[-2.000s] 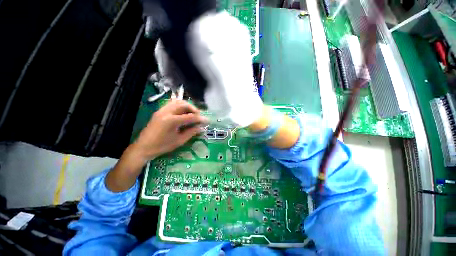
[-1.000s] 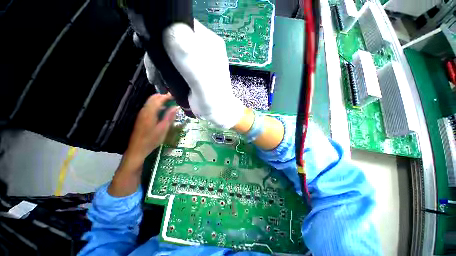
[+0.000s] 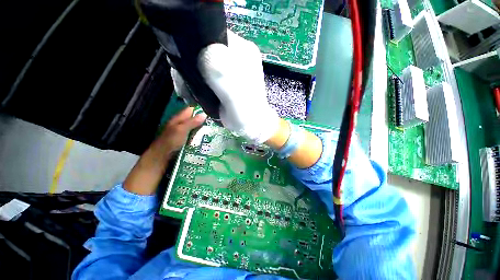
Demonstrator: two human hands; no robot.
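Note:
A large green circuit board [image 3: 236, 191] with white outlines lies flat in front of me, solder side up. My right hand [image 3: 238, 90], in a white glove with a light blue wrist band, is closed around a thick black electric screwdriver [image 3: 183, 49], tilted over the board's far left corner. Its bit is hidden behind the glove. My left hand [image 3: 178, 128], bare, is at that corner, fingertips on or near the board's edge; whether it pinches a screw cannot be seen. A black screw tray [image 3: 286, 97] full of silvery bits sits beyond the board, partly behind the glove.
A second green board [image 3: 279, 33] lies beyond the tray. A blue pen [image 3: 311, 94] is beside the tray. A red and black cable [image 3: 351, 109] hangs over my right forearm. Black ribbed bins [image 3: 71, 65] stand at left. Boards with finned heatsinks [image 3: 440, 123] are on the right.
My left hand has moved from over the board to its far left corner. The gloved hand and screwdriver have shifted toward that corner from two seconds ago. The screw tray has come into view.

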